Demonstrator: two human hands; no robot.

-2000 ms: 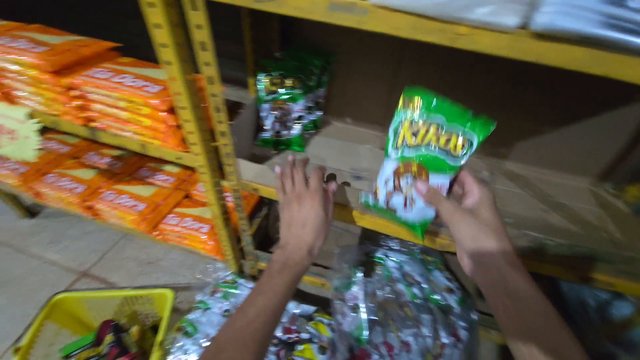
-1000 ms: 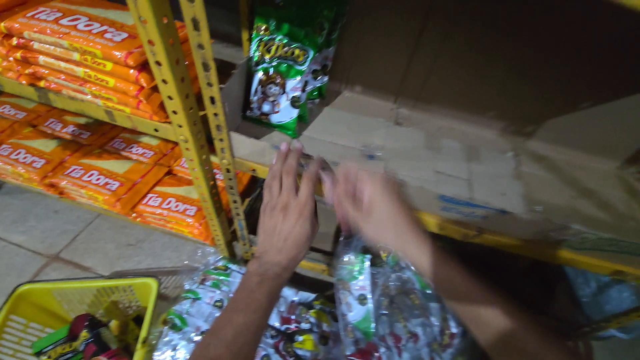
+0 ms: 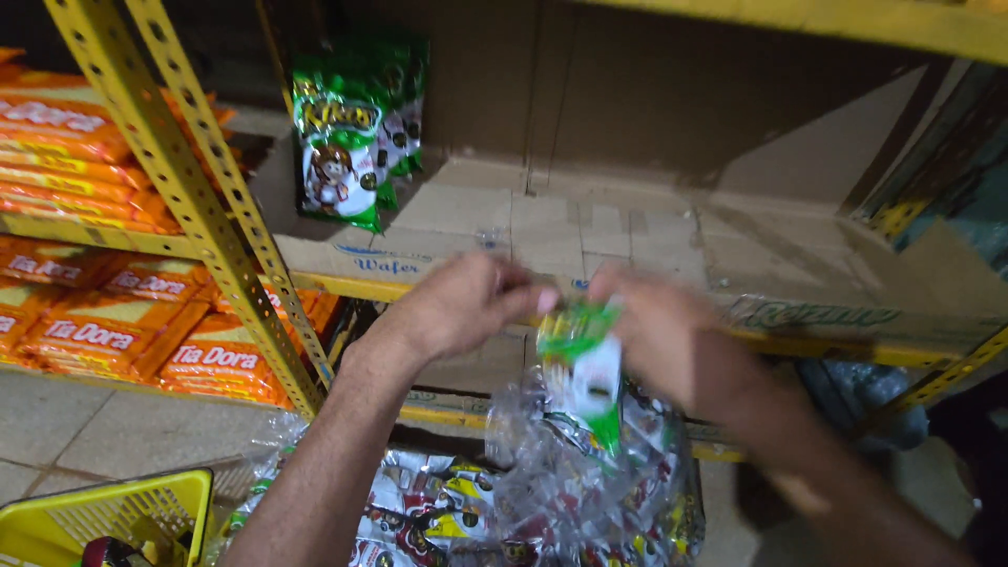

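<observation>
A green and white snack packet point(image 3: 583, 370), blurred, hangs upright between my hands above a clear plastic bag of packets point(image 3: 654, 488). My right hand point(image 3: 654, 331) grips its upper right edge. The fingertips of my left hand point(image 3: 472, 307) are close together near its upper left corner; whether they touch it I cannot tell. Similar green snack packets point(image 3: 339, 157) stand upright at the left end of the cardboard-lined shelf point(image 3: 551, 228), one in front of another.
Orange packages point(image 3: 87, 331) lie stacked on the yellow metal shelving to the left. A perforated yellow upright point(image 3: 181, 181) stands beside them. A yellow plastic basket point(image 3: 157, 504) with packets sits at the lower left. Another yellow shelf edge point(image 3: 827, 24) runs overhead.
Two seconds ago my right hand held a green packet up over the shelf; now one hangs lower, between my hands. My left hand, spread with fingers up before, has turned inward toward my right.
</observation>
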